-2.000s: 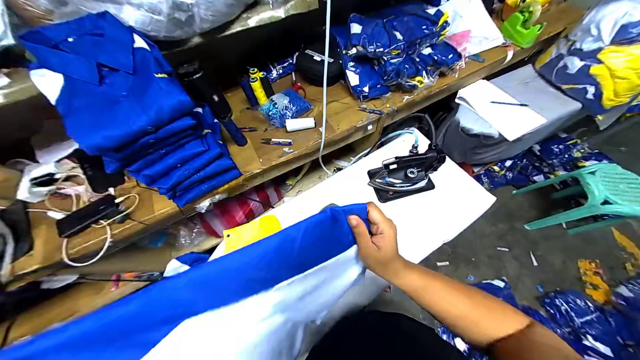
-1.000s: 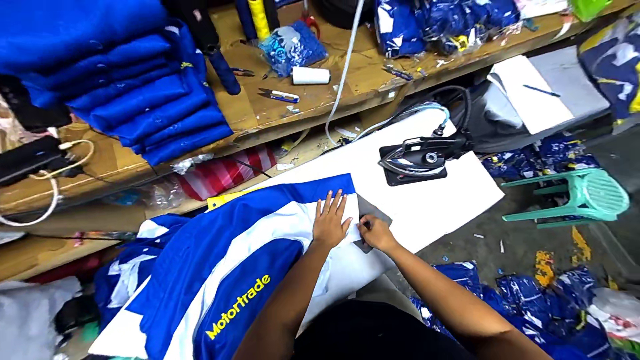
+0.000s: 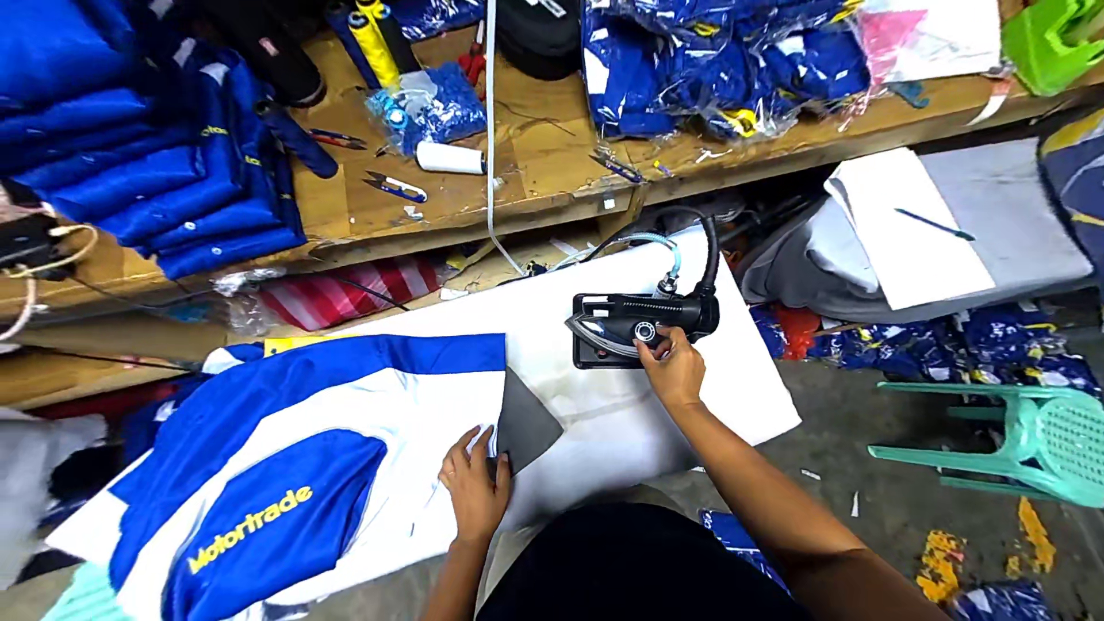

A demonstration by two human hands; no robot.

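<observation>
A blue and white garment [image 3: 345, 405] with yellow lettering lies spread on the left part of the white-covered ironing board [image 3: 750, 388]. My left hand [image 3: 477, 487] rests on the garment's right edge, fingers spread, beside a grey triangular piece [image 3: 528, 423] that sticks out from under that edge. On the board to the right, a black steam iron [image 3: 617, 323] sits on its dark rest [image 3: 591, 355], with a hose and a cord at its rear. My right hand [image 3: 674, 366] has thumb and fingertips at the iron's round dial; its fingers are bent.
Behind the board runs a wooden shelf [image 3: 535, 194] with folded blue garments [image 3: 147, 172], thread snips [image 3: 395, 187], a white thread spool [image 3: 450, 158] and bagged clothes [image 3: 724, 69]. A green plastic stool [image 3: 1026, 440] stands on the floor at right. White paper [image 3: 914, 224] lies at back right.
My right hand has moved from the grey piece to the iron's dial. My left hand has shifted down along the garment's right edge. Two seconds ago the garment was lifted.
</observation>
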